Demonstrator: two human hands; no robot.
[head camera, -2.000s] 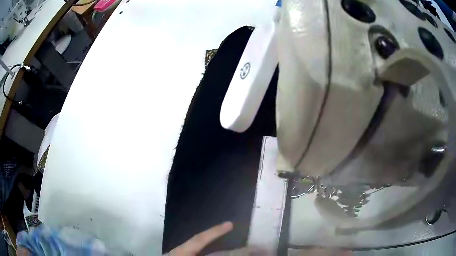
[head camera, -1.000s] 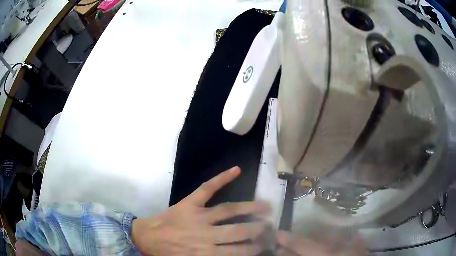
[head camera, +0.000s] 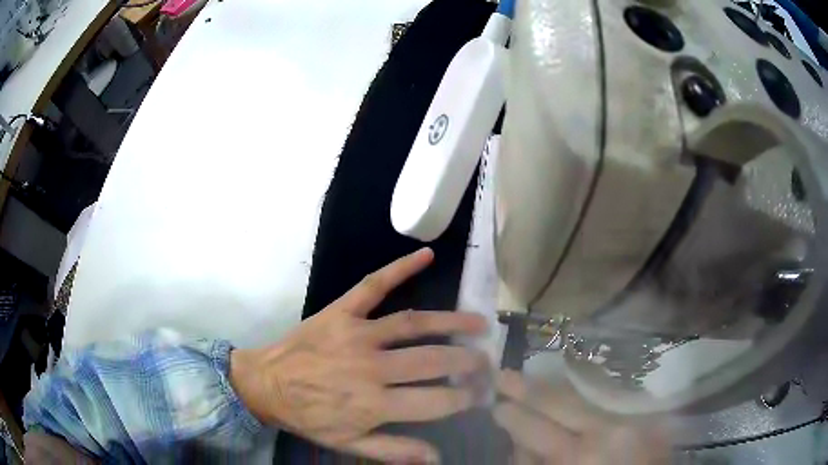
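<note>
A long black fabric panel (head camera: 363, 209) with a curved, frayed left edge lies on the white table, running under the machine head (head camera: 563, 163). A white strip (head camera: 478, 272) lies along its right side, beside the needle area. My left hand (head camera: 354, 377) lies flat across the panel and strip, fingers spread, holding nothing. My right hand (head camera: 586, 431) is blurred at the bottom, right of the strip; its grip cannot be told. The needle area (head camera: 545, 331) shows small metal parts, partly blurred.
A white rounded bar (head camera: 436, 150), perhaps a lamp, hangs over the panel left of the head. A small gold-brown patterned corner (head camera: 399, 34) shows at the panel's upper left. A wooden-edged table (head camera: 64, 68) and dark clutter are at the far left.
The black panel and white strip have moved away from me, towards the top of the view. My left hand has come in from the bottom and moved up with them. My right hand shows more.
</note>
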